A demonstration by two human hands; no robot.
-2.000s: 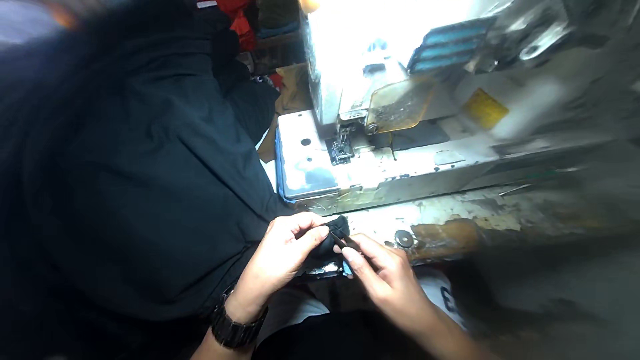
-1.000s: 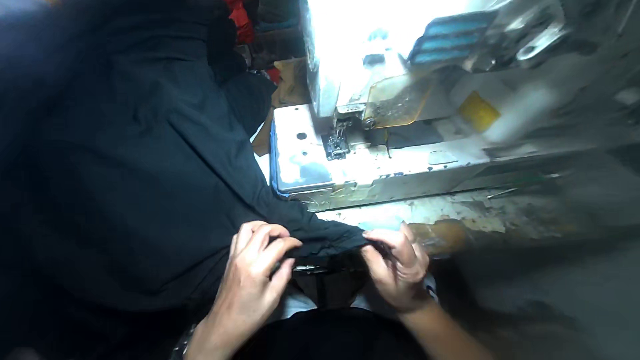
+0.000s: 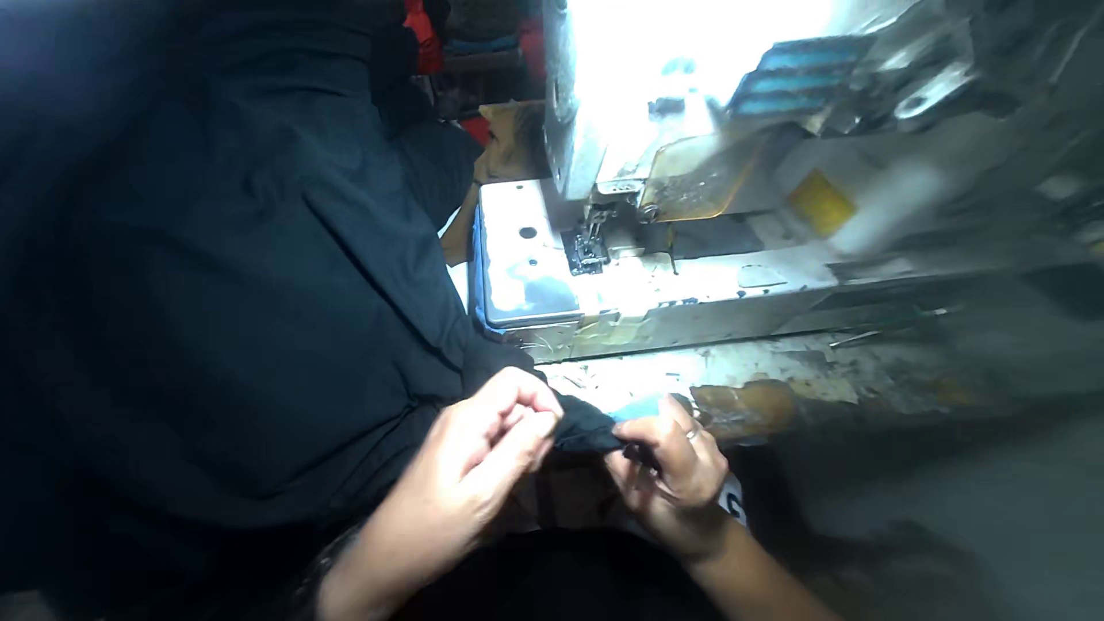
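Note:
A large piece of dark fabric [image 3: 345,259] fills the left side and narrows to an edge in front of the sewing machine. My left hand [image 3: 492,448] is at this edge with thumb and index finger together; whether cloth lies between the fingertips is hard to tell. The end of the cloth is pinched by my right hand [image 3: 668,466], which wears a ring. Beyond my hands is the sewing machine's bed [image 3: 535,285], with the presser foot [image 3: 590,250] above its plate. Nothing lies under the foot as far as I can see.
A worn tabletop edge [image 3: 638,375] runs in front of the machine, with brown patches at the right. A thin metal tool [image 3: 854,339] lies beside the bed. The machine's bright head [image 3: 621,103] overhangs the back. Red cloth [image 3: 423,39] is behind.
Two seconds ago both hands were close together at a bunched bit of dark cloth; now they are apart with cloth stretching between them. Since one second ago my left hand has moved right, closer to my right hand.

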